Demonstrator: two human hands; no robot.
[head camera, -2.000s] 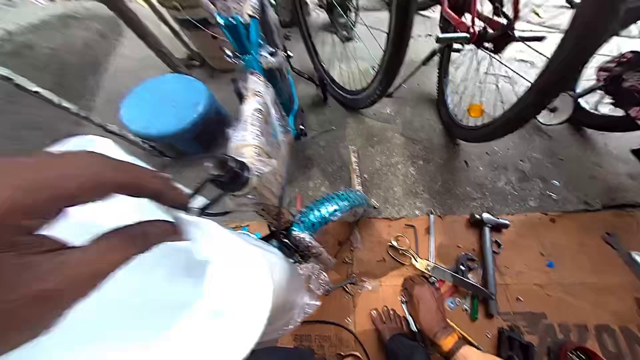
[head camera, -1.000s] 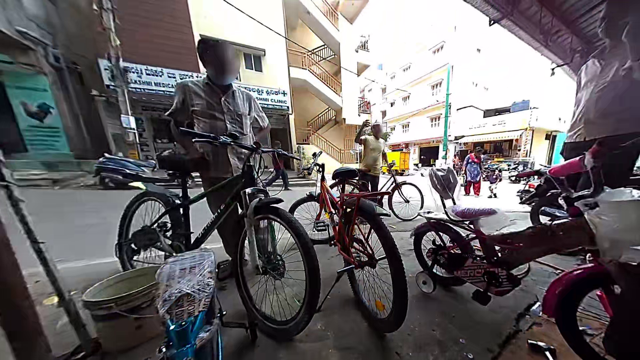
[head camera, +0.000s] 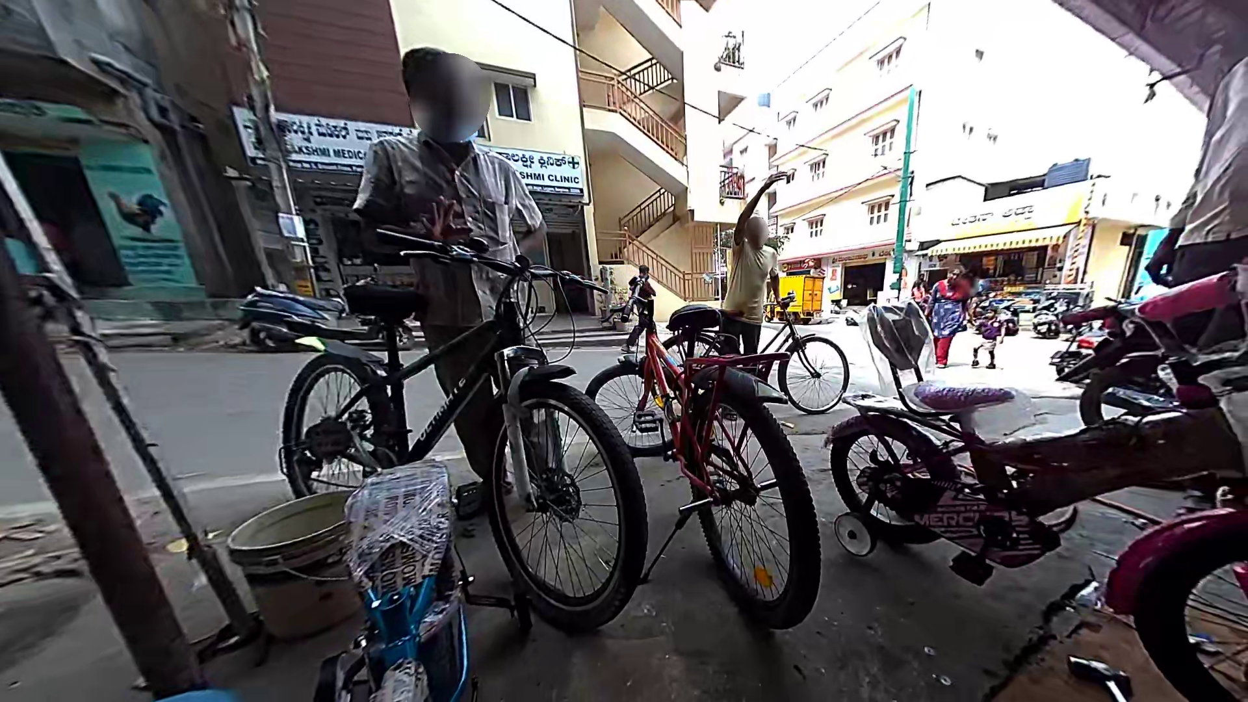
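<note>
Neither my left hand nor my right hand shows in the head view, so what they hold is hidden. At the bottom left stands a blue bicycle frame (head camera: 402, 619) with a plastic-wrapped saddle (head camera: 400, 522). Behind it a black bicycle (head camera: 458, 405) leans slightly, its front wheel toward me. A red bicycle (head camera: 673, 414) stands on its stand in the middle. A pink child's bicycle (head camera: 985, 526) with training wheels and a wrapped saddle (head camera: 960, 396) is at the right. A hammer (head camera: 1100, 673) lies at the bottom right on cardboard.
A bucket (head camera: 297, 561) stands beside metal poles (head camera: 107, 487) at the left. One person (head camera: 458, 195) stands behind the black bicycle; another (head camera: 753, 268) raises an arm farther back. At the right edge is a third person (head camera: 1214, 185). A road with a parked scooter (head camera: 312, 317) lies beyond.
The view has swung up from the floor and tools to the street, and my hands have left it. Since the middle frame, the far person's arm has gone up higher.
</note>
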